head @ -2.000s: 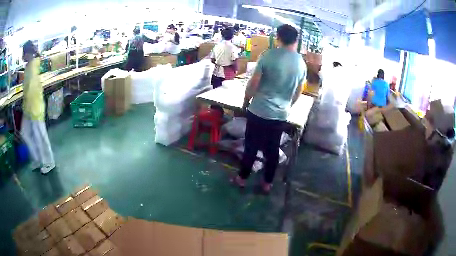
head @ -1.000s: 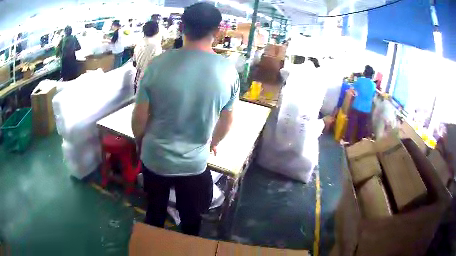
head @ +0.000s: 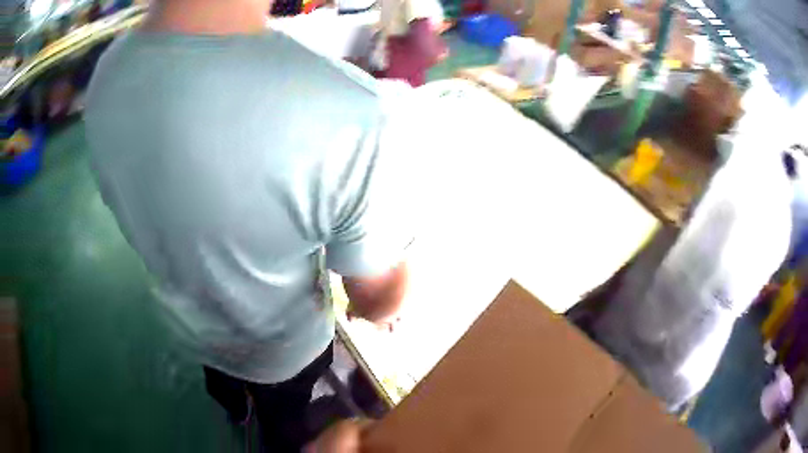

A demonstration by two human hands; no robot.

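A flat brown carton fills the bottom middle and right of the view, tilted, with one corner pointing up and a fold line near its right part. It overlaps the near right part of a pale-topped table. My left hand is at the bottom edge, blurred and partly cut off, and holds the carton's left corner. My right hand is not in view.
A person in a grey-green shirt stands close on the left, an arm over the table. Large white translucent bundles stand right of the table. A yellow object and brown boxes lie behind.
The view has moved up to the person and table and tilted down. The carton has come from the bottom edge to over the table's near side. My left hand has come into view.
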